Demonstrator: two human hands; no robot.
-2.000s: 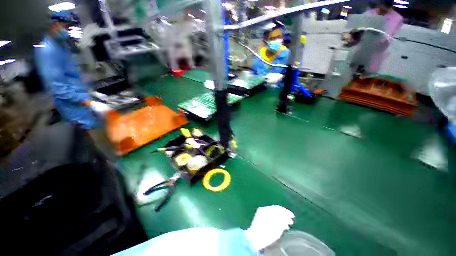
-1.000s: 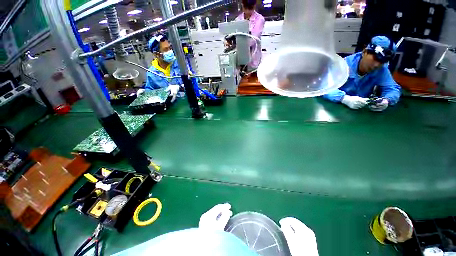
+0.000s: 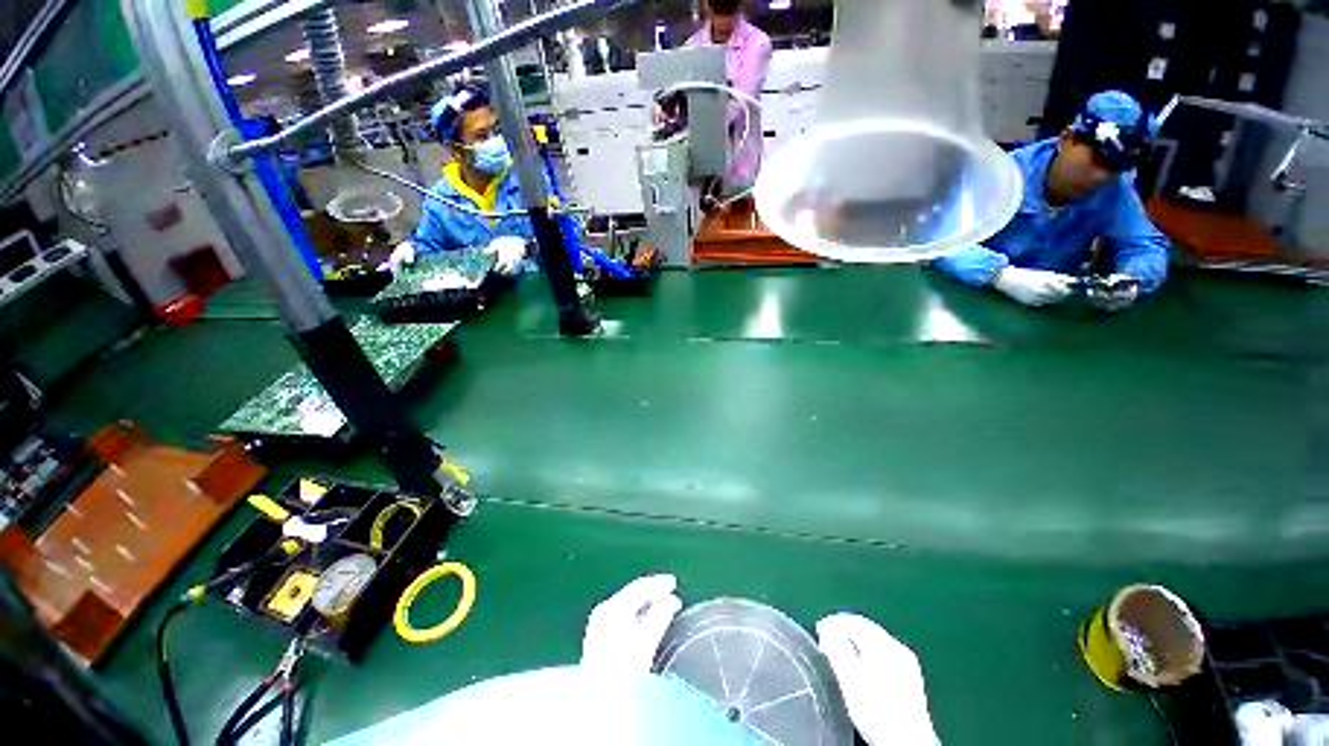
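A round clear-grey plastic disc (image 3: 751,673) with faint spokes is at the bottom centre, cut off by the picture's lower edge. My left hand (image 3: 630,627), in a white glove, is at the disc's left rim. My right hand (image 3: 877,673), also in a white glove, is at its right rim. The disc is held between both hands; the fingertips' exact grip is partly hidden. A light blue sleeve lies below my left hand.
A black toolbox (image 3: 338,561), yellow tape ring (image 3: 434,602) and pliers (image 3: 277,685) are left. A yellow tin (image 3: 1144,638) and black parts box (image 3: 1275,678) are right. A clear hood (image 3: 889,190) hangs above. Metal posts and two seated coworkers are beyond.
The view has swung right from the left part of the bench. Both hands now show at the disc. Over the last second the disc and hands have barely moved.
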